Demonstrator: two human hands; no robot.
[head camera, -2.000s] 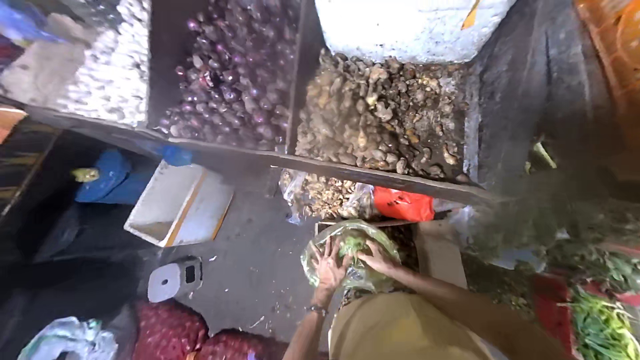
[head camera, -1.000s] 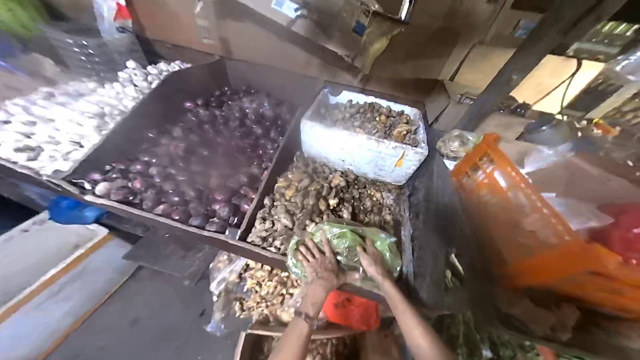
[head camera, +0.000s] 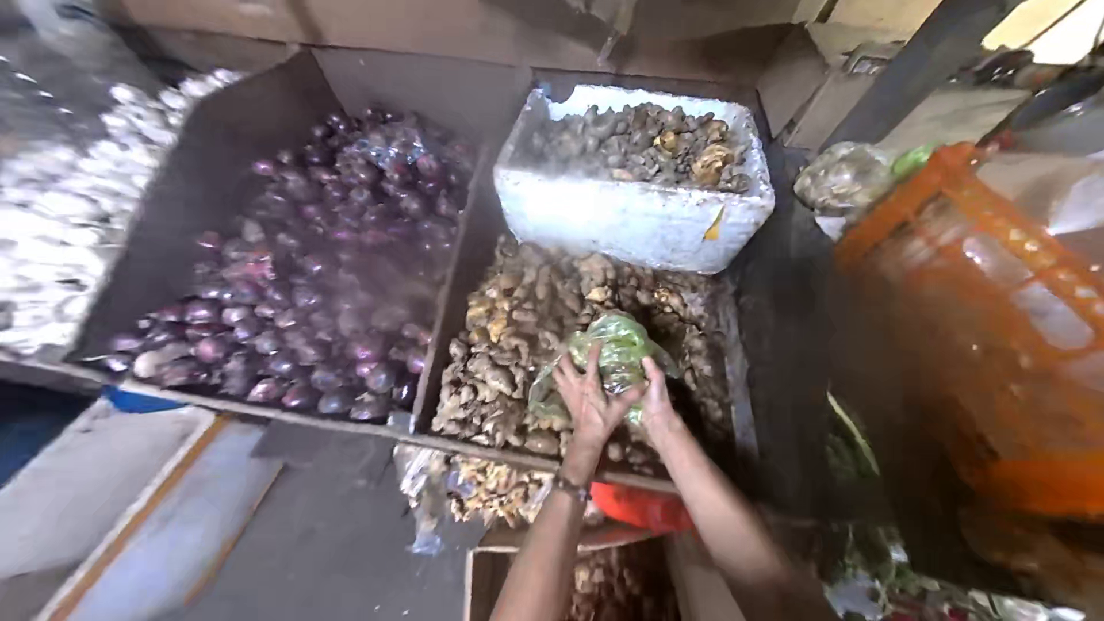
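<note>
Both my hands are on a clear plastic bag of green produce (head camera: 617, 345), over the bin of ginger roots (head camera: 496, 375). My left hand (head camera: 593, 398) spreads its fingers on the bag's near left side. On its right side, my right hand (head camera: 657, 401) presses or grips the plastic; the fingertips are partly hidden. The exact kind of produce inside cannot be told. Behind the bag stands a white foam box (head camera: 630, 220) filled with small brown roots.
Red onions (head camera: 302, 319) fill the bin to the left, with white bulbs (head camera: 60, 216) beyond. An orange plastic crate (head camera: 992, 345) is at the right. Below the front edge lie a bag of pale pieces (head camera: 496, 487) and a red plastic bag (head camera: 638, 507).
Both hands have carried the bag from below the bins' front edge up over the ginger, then farther in over it. The view has shifted strongly towards the bins.
</note>
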